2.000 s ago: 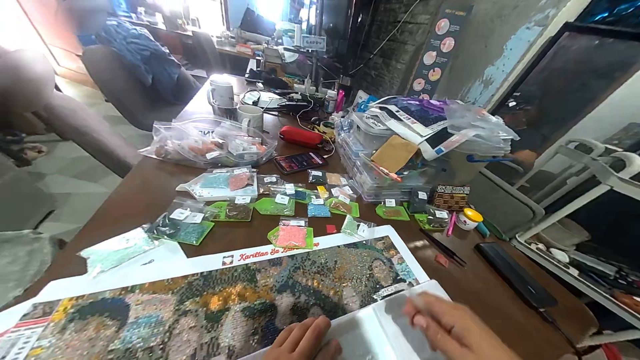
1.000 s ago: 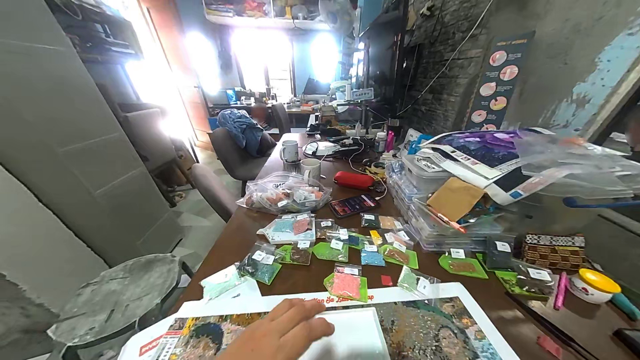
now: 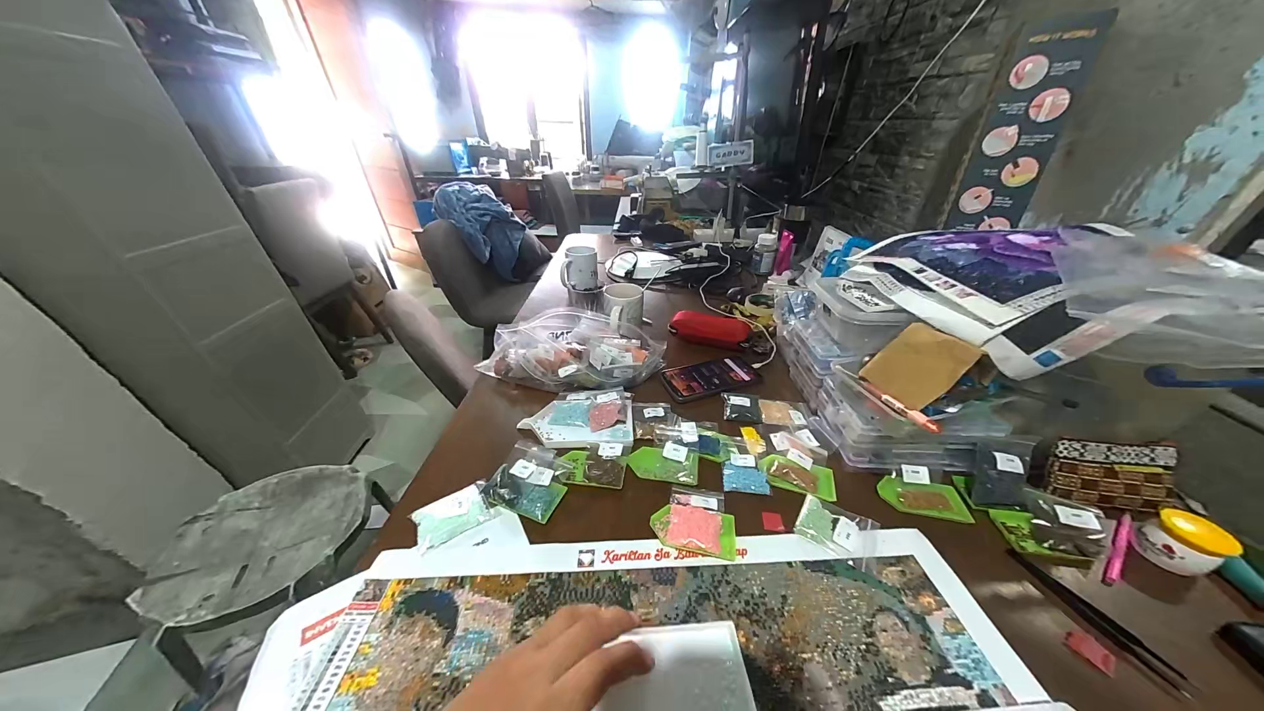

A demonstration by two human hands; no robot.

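My left hand (image 3: 578, 662) lies over the lower middle of a diamond painting canvas (image 3: 829, 632). Its fingertips touch the upper left corner of a smooth white sheet or flat panel (image 3: 696, 667) lying on the picture. The thumb is hidden, so a grip does not show. My right hand is out of view. Beyond the canvas stand green trays with bead packets: pink beads (image 3: 693, 528) on a tray overlapping the top border, pale green beads (image 3: 825, 523) at its right, blue beads (image 3: 746, 479) farther back. Black tweezers (image 3: 1101, 617) lie at the right.
A zip bag of packets (image 3: 578, 355), a phone (image 3: 711, 378), a red case (image 3: 709, 329) and mugs (image 3: 622, 304) stand farther back. Stacked clear plastic boxes (image 3: 869, 420) are at the right, near a yellow-lidded tub (image 3: 1185, 541). A round stool (image 3: 252, 543) stands at the left.
The view has swung to the left. My right hand, seen over the white sheet two seconds ago, has left the view. My left hand stays at the sheet.
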